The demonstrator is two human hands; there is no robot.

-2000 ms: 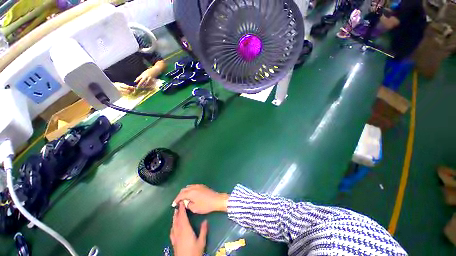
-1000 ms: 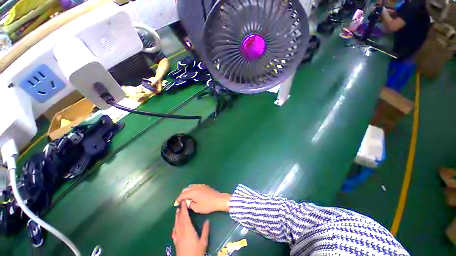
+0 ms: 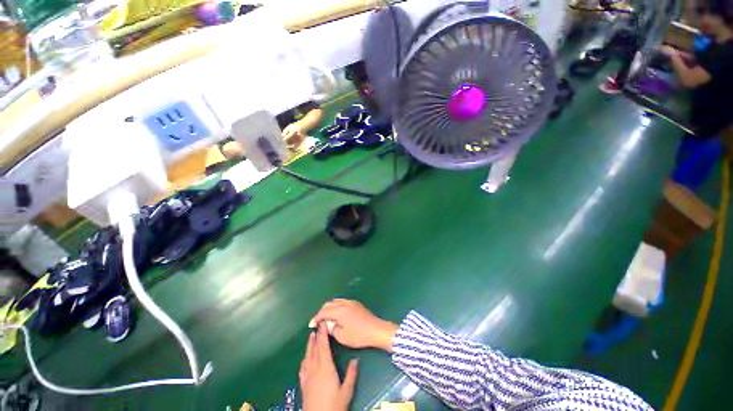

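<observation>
My right hand (image 3: 354, 323) lies over the fingertips of my left hand (image 3: 325, 376), low in the middle of the head view. The fingertips meet, and a small white patch shows at the right hand's fingers. Whether a small part is held between them cannot be told. A round black fan head (image 3: 351, 225) lies on the green bench beyond my hands, touched by neither. Yellow strips (image 3: 395, 406) and small silvery parts (image 3: 290, 399) show at the bottom edge, partly cut off.
A grey cooling fan (image 3: 476, 92) stands above the bench. Black fan parts (image 3: 173, 229) are heaped at the left. A white cable (image 3: 149, 300) loops over the bench. White sockets (image 3: 175, 126) are at the far side. Another person's hands (image 3: 302, 126) show behind them. A person in black (image 3: 707, 88) is at the right.
The view has shifted, so the bench items sit further right. The fan head moved away from my hands along the bench. My hands keep nearly the same pose.
</observation>
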